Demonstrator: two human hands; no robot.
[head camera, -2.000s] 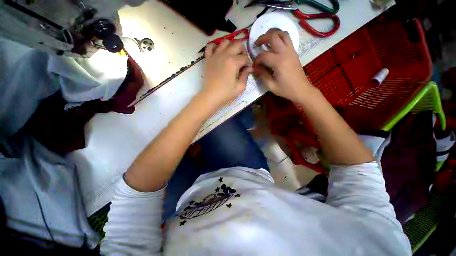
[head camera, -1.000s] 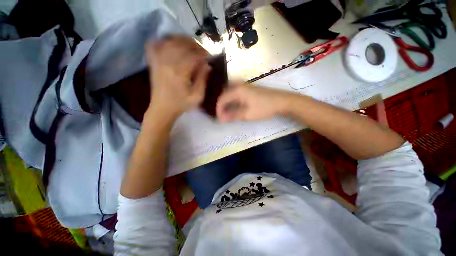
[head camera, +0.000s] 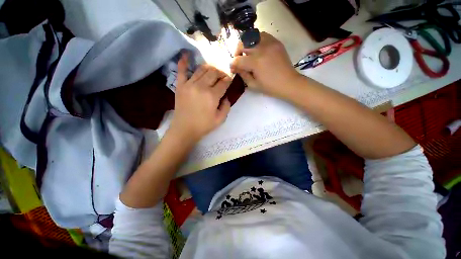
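Note:
The light grey garment (head camera: 131, 53) lies in a heap left of the needle, with dark seam lines. Its maroon panel (head camera: 144, 101) runs under my left hand towards the lamp glow. My left hand (head camera: 199, 98) presses on the garment just left of the needle, fingertips near the lit presser foot area. My right hand (head camera: 263, 63) pinches the cloth edge close to the needle. A small maroon end (head camera: 235, 90) shows between my hands. The presser foot and needle (head camera: 222, 45) are washed out by the lamp glare.
Red-handled thread snips (head camera: 329, 51), a white tape roll (head camera: 385, 57) and scissors with red and green handles (head camera: 429, 58) lie to the right. A dark cloth piece (head camera: 321, 17) is behind them. Red baskets (head camera: 419, 119) stand beyond the table's ruler-marked front edge.
My hands have left the tape roll and moved left to the needle. My left hand came down onto the garment, and my right hand moved up from the table onto the cloth edge.

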